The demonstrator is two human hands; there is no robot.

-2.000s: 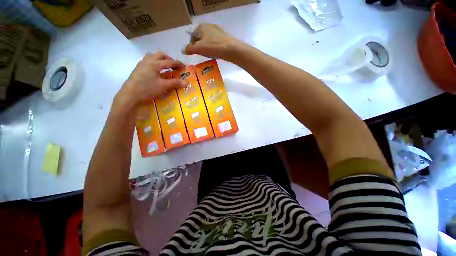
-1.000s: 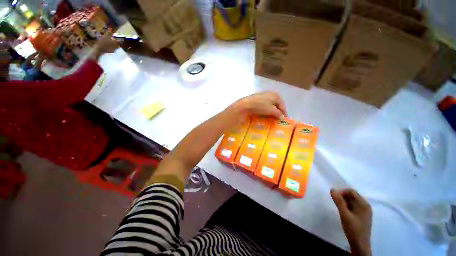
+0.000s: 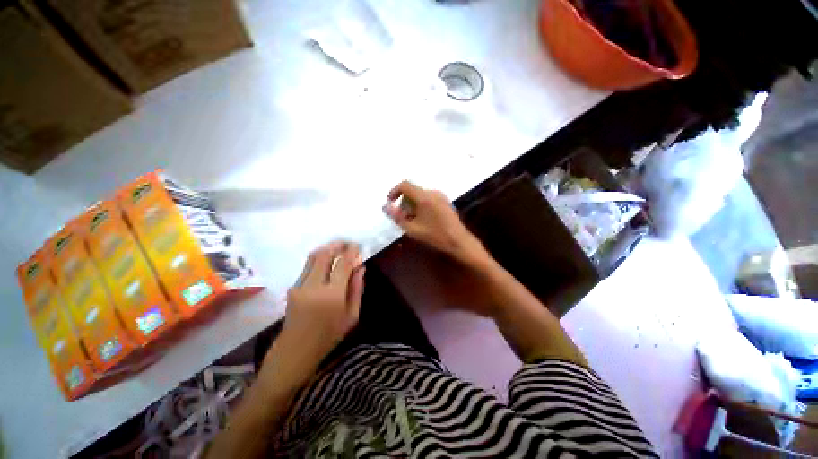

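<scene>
Several orange-yellow retail boxes [image 3: 121,273] lie side by side at the left of the table, a black-and-white patterned side showing on the rightmost one. My left hand [image 3: 325,291] is at the table's front edge, right of the boxes and not touching them, fingers bent close together. My right hand [image 3: 426,218] is further right at the same edge, fingers curled inward with a small pale spot at the tips. Whether either hand holds tape or a blade is too unclear to tell. A faint clear tape strip [image 3: 269,198] lies behind my left hand.
The tape roll [image 3: 461,82] is at the back middle in glare, with a crumpled plastic wrapper [image 3: 345,40] to its left. Brown cartons [image 3: 148,40] are at back left. An orange-red basin [image 3: 587,54] is at the far edge. An open carton of plastic waste [image 3: 587,220] is below, right.
The view has swung right, so the boxes now show at the left. My left hand has let go of the boxes and moved to the table's front edge, near my right hand.
</scene>
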